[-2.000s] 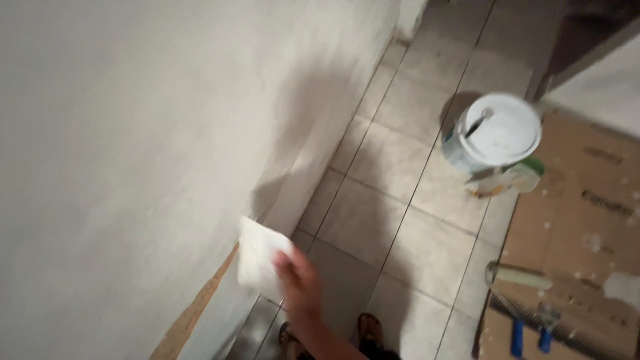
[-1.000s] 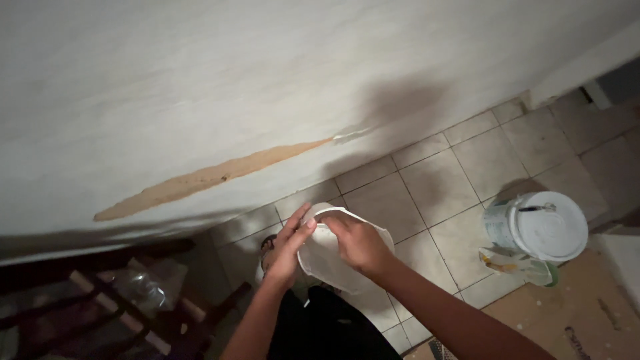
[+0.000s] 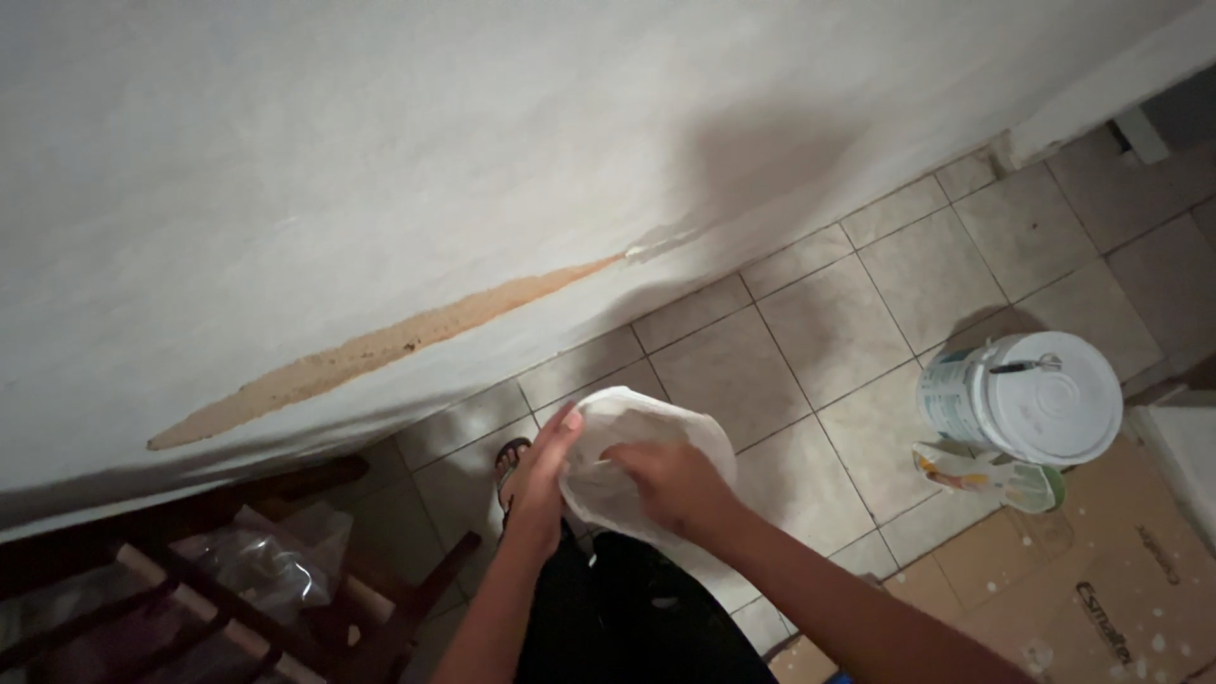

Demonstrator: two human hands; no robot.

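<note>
A white bowl-like container is in front of my body at the lower middle. My left hand grips it by its left rim, with the thumb at the edge. My right hand reaches over its inside with curled fingers closed on something small; most of that thing is hidden by the fingers. Beyond both hands, a long tan patch of bare surface runs along the low part of the white wall. Greyish-white filler shows at the patch's right tip.
A lidded white bucket with a small tool on top stands on the tiles at right. Beside it lies a clear plastic packet. Paint-spotted cardboard covers the lower right floor. A dark wooden rack holding plastic bags stands lower left.
Two seconds ago one hand held a white, flat-looking thing near the wall; now both hands are at the container before my body. The view has swung since then. Over the last second the hands have barely moved.
</note>
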